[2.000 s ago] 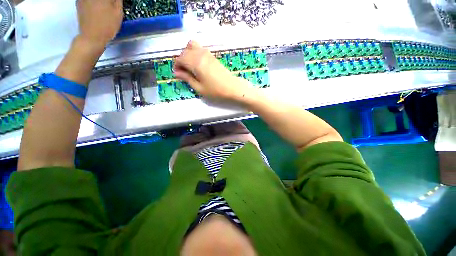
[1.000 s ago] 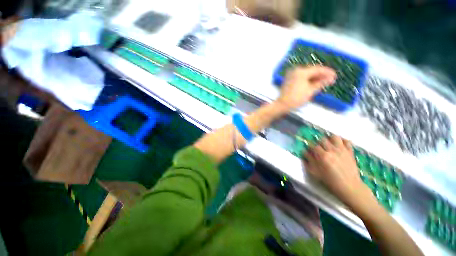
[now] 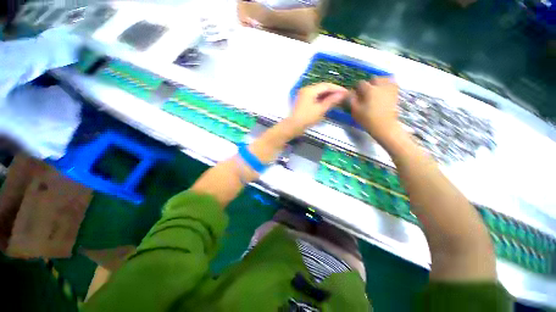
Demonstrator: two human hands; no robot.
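Note:
A blue parts bin with small dark green components lies on the white bench. My left hand, with a blue strap on its wrist, is over the bin's near left edge, fingertips close together. My right hand is over the bin's near right part, fingers bent down towards the components. Blur hides whether either hand holds a part. A green PCB panel lies in the rail track below my hands.
A loose silvery pile lies right of the bin. More PCB panels lie along the track on both sides. A person's arm rests across the bench. A blue stool and a cardboard box stand lower left.
The view has turned between frames. My right hand has moved from the PCB panel up to the bin. My left hand stays at the bin, nearer its left edge.

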